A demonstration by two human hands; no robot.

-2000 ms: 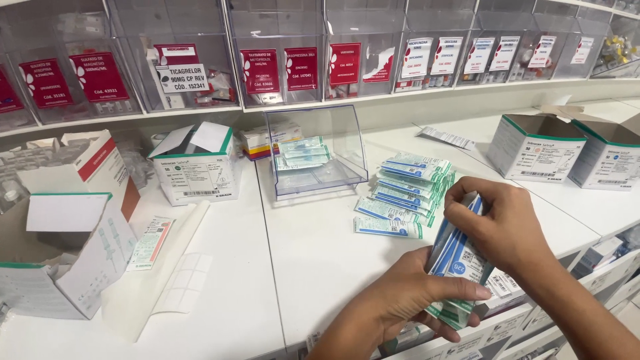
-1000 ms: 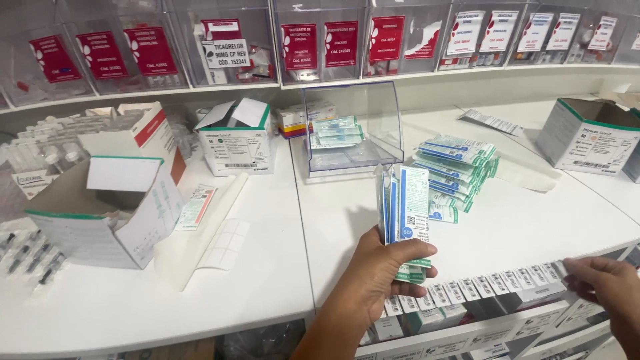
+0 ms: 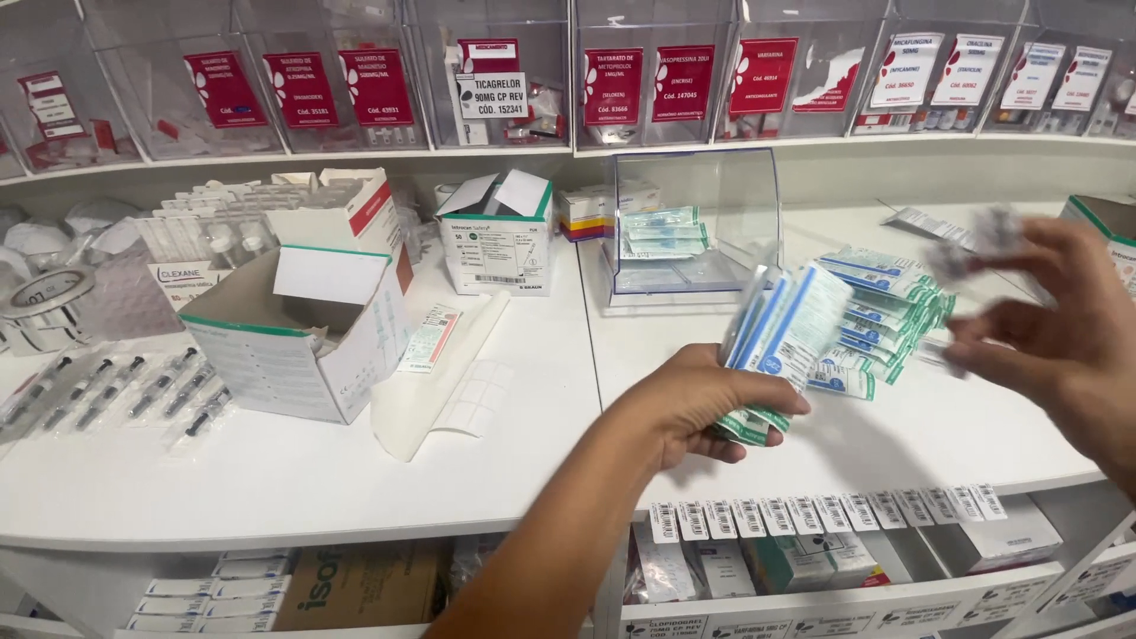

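Observation:
My left hand [image 3: 701,404] is closed around a bundle of blue-and-green catheter packets [image 3: 785,333], held upright over the white counter. At the right my right hand [image 3: 1056,328] is blurred, its fingers bent around a small clear and whitish item [image 3: 985,240] that cannot be made out. Between the hands, behind the bundle, lies a pile of similar packets [image 3: 879,319]. Back of the bundle stands a clear plastic bin [image 3: 692,288] with its front tipped up and a few packets [image 3: 663,232] inside.
An opened catheter box [image 3: 497,244] stands left of the bin; another open carton [image 3: 266,373] is nearer. Wrapped syringes [image 3: 106,390] and a paper strip with labels [image 3: 435,382] lie on the left. Labelled bins [image 3: 648,80] line the back. Barcode tags [image 3: 825,515] hang along the counter's front edge above drawers.
My right hand was at the counter's front edge a second ago and is now raised beside the pile, with a small item. My left hand keeps hold of the packets. The view has shifted.

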